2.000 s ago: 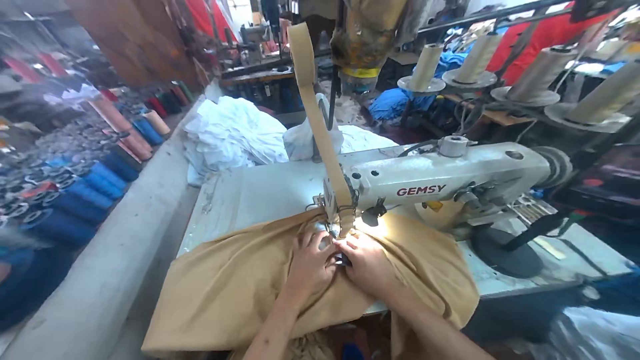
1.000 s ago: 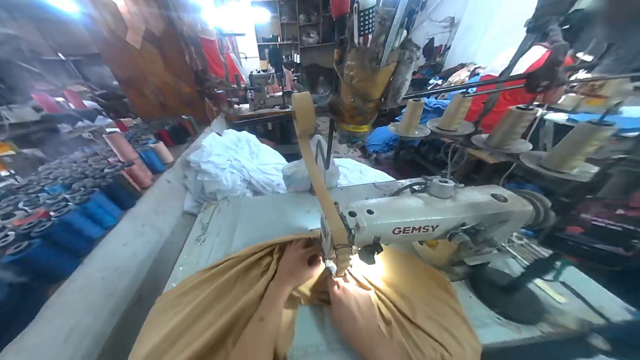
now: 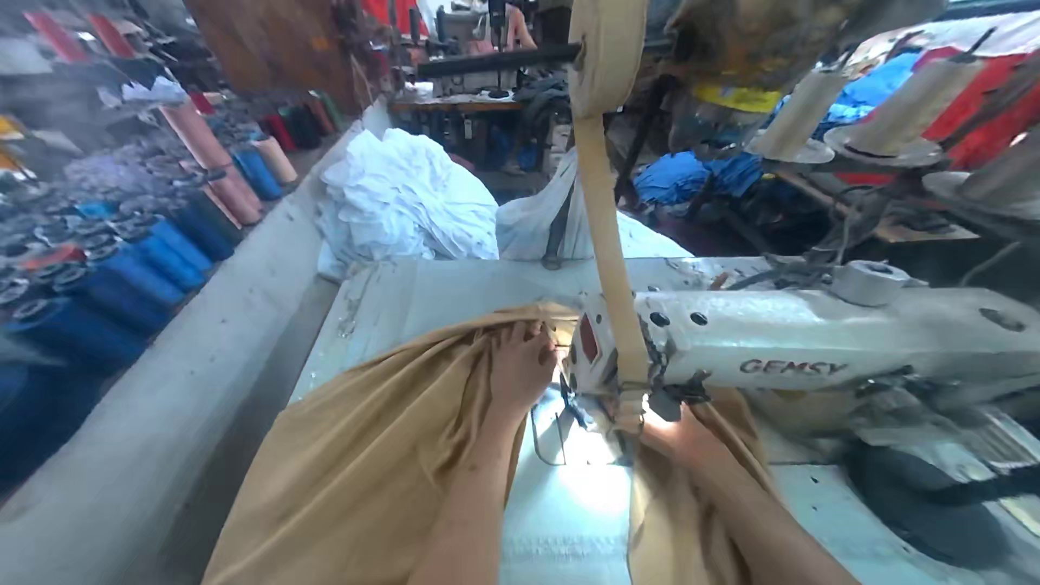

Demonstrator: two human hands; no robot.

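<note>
A white Gemsy sewing machine (image 3: 812, 337) stands across the right of its table. Tan fabric (image 3: 366, 455) lies in folds left of the needle area, and more of it hangs under and right of the machine head. My left hand (image 3: 520, 366) grips the fabric's gathered upper edge just left of the head. My right hand (image 3: 670, 431) is beside the lit needle area, on the right part of the fabric; its fingertips are partly hidden by the machine. A tan fabric strip (image 3: 605, 219) runs down from a roll (image 3: 609, 57) to the front of the head.
White cloth (image 3: 406, 199) is heaped behind the table. A pale ledge (image 3: 179, 357) runs along the left, with many blue thread spools (image 3: 114, 284) beyond it. Thread cones (image 3: 800, 118) stand at the back right. A person (image 3: 516, 28) is partly visible at another machine in the background.
My hands have moved apart, my left hand going left with the fabric. Bare table now shows between the two parts of the fabric. The view has shifted closer to the machine.
</note>
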